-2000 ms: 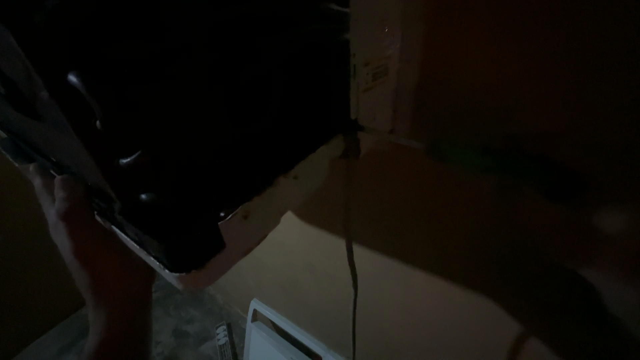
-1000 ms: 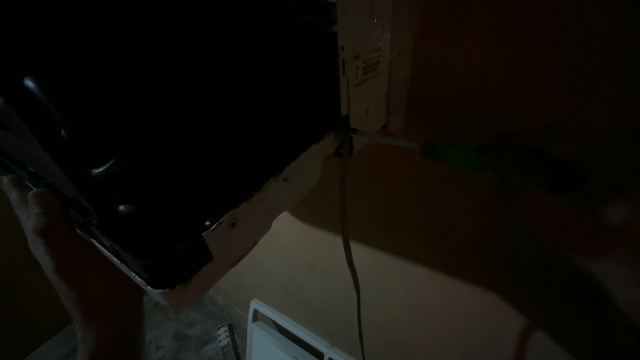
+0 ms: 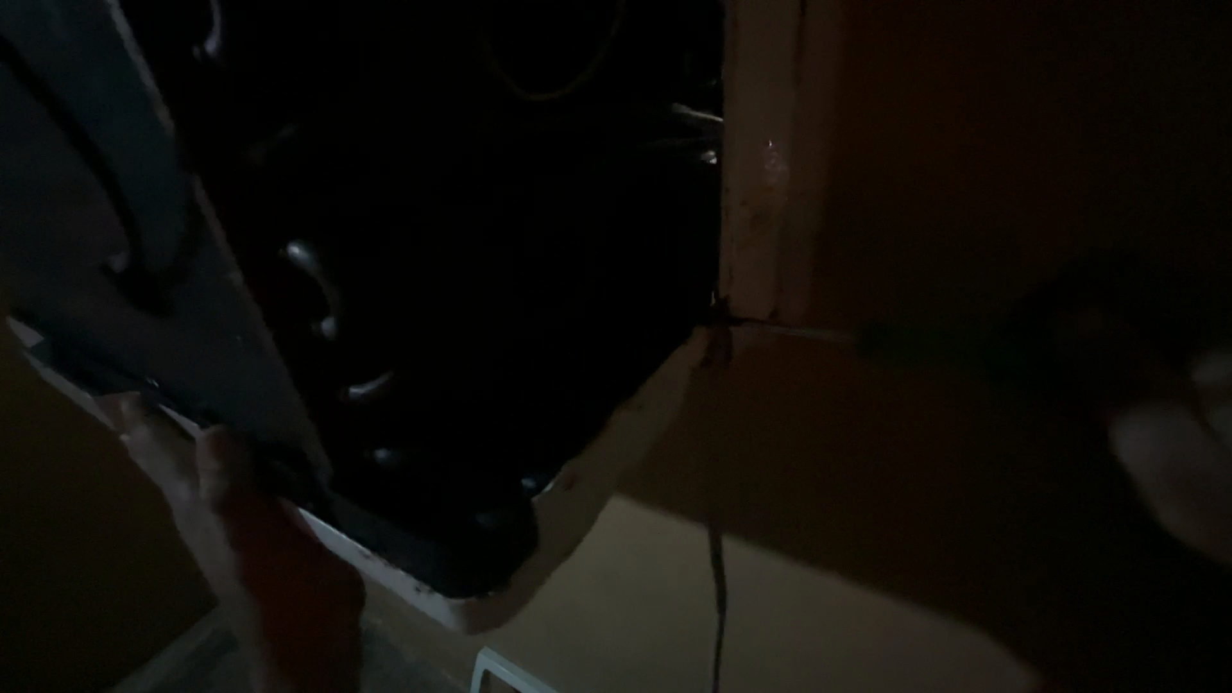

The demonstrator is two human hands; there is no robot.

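Note:
A boxy metal appliance with a dark interior and a pale, rust-spotted casing rim (image 3: 452,608) fills the left and middle of the dim view. My left hand (image 3: 241,539) grips its lower left edge from below, fingertips on the rim. At the right, in deep shadow, my right hand (image 3: 1165,452) is around a screwdriver's green handle (image 3: 943,348). The thin shaft (image 3: 789,330) points left and meets the appliance's corner, by the foot of a pale upright panel (image 3: 760,192). Its tip is too dark to make out.
A thin cable (image 3: 718,597) hangs from that corner in front of a wall (image 3: 654,577). Below, at the bottom edge, part of a white frame (image 3: 500,666) shows. A grey floor (image 3: 183,654) is visible at the lower left.
The view has shifted, so more of the appliance's left side panel shows. My left hand stays on the rim and the screwdriver's shaft stays at the corner.

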